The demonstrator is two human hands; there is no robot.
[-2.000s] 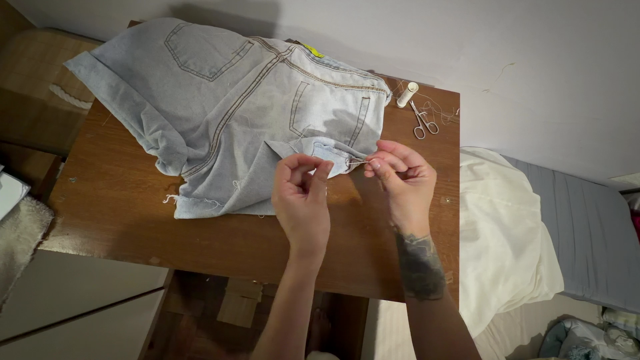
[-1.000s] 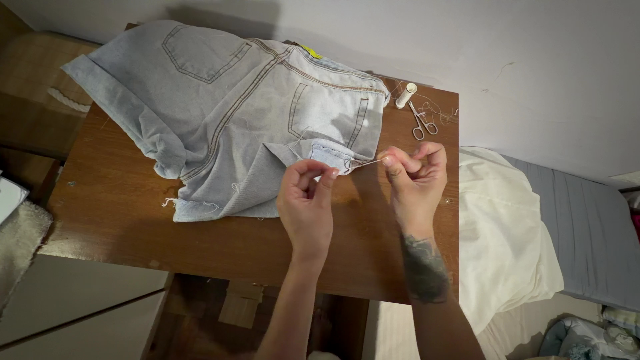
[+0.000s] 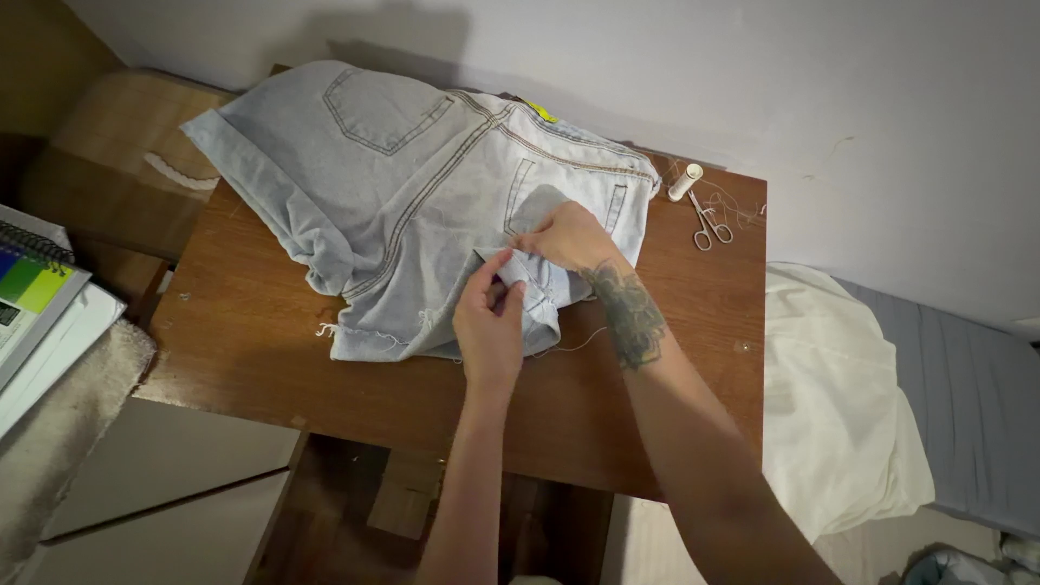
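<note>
Light blue denim shorts (image 3: 439, 203) lie spread on a brown wooden table (image 3: 390, 406), back pockets up. My left hand (image 3: 491, 317) pinches the folded fabric of the near leg between thumb and fingers. My right hand (image 3: 569, 236) touches the same leg just above it, fingertips together on a raised fold beside a back pocket; whether a needle is between them is hidden. A loose light thread (image 3: 585, 345) trails from the leg onto the table. At the table's back right are a spool of white thread (image 3: 685, 183) and small metal scissors (image 3: 708, 223).
A yellow item (image 3: 538, 110) shows at the waistband. White fabric (image 3: 837, 390) and a grey-blue mattress (image 3: 959, 390) lie right of the table. Spiral notebooks (image 3: 36, 284) and a fluffy cloth (image 3: 81, 422) are at the left. A wall (image 3: 731, 81) stands behind.
My right hand, earlier out to the right with a taut thread, is now on the shorts, above my left hand. The leg's fabric has been bunched up, and a loose thread shows on the table.
</note>
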